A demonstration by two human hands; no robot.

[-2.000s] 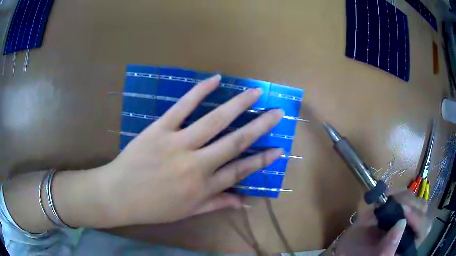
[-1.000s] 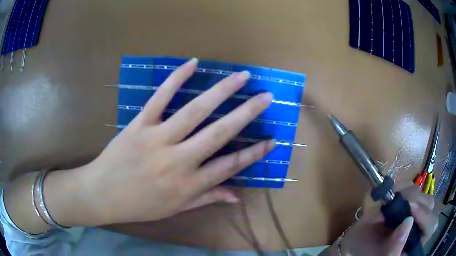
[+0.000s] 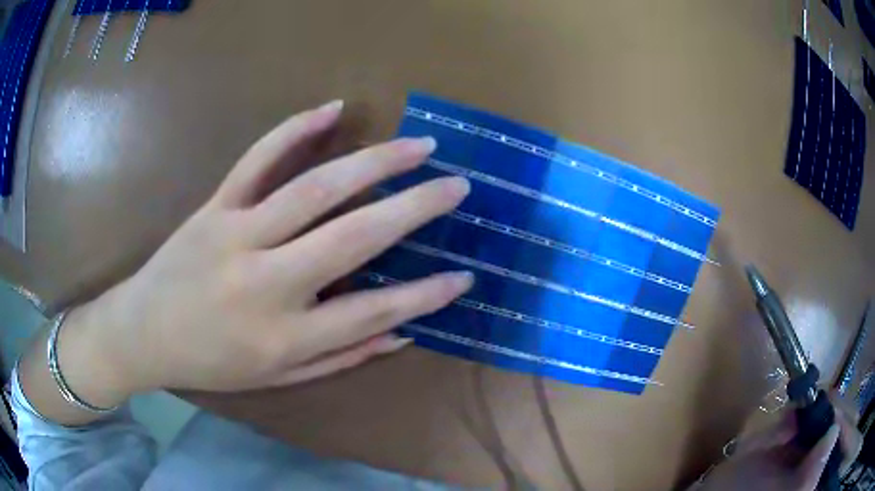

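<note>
A blue solar cell piece (image 3: pixel 585 249) lies in the middle of the brown tabletop, with pale stripes across it and silver ribbon ends sticking out past its right edge. My left hand (image 3: pixel 297 240) is palm down with fingers spread, fingertips on the cell's left part, hiding its left edge. My right hand (image 3: pixel 815 455), partly cut off at the lower right, holds the soldering iron (image 3: pixel 787 331) by its black handle. The iron's tip is a little to the right of the cell and apart from it.
Dark blue cells lie at the right (image 3: pixel 827 134), the top left (image 3: pixel 134 4) and the left edge (image 3: pixel 14 96), some with ribbon ends showing. Fine ribbon offcuts (image 3: pixel 773 384) lie beside the iron. Thin dark curved lines run below the cell. A pale sleeve shows at the bottom left.
The view has turned, so the cell appears further right and more tilted. My left hand has slid toward the cell's left side, uncovering its middle. The iron is still held beside the cell.
</note>
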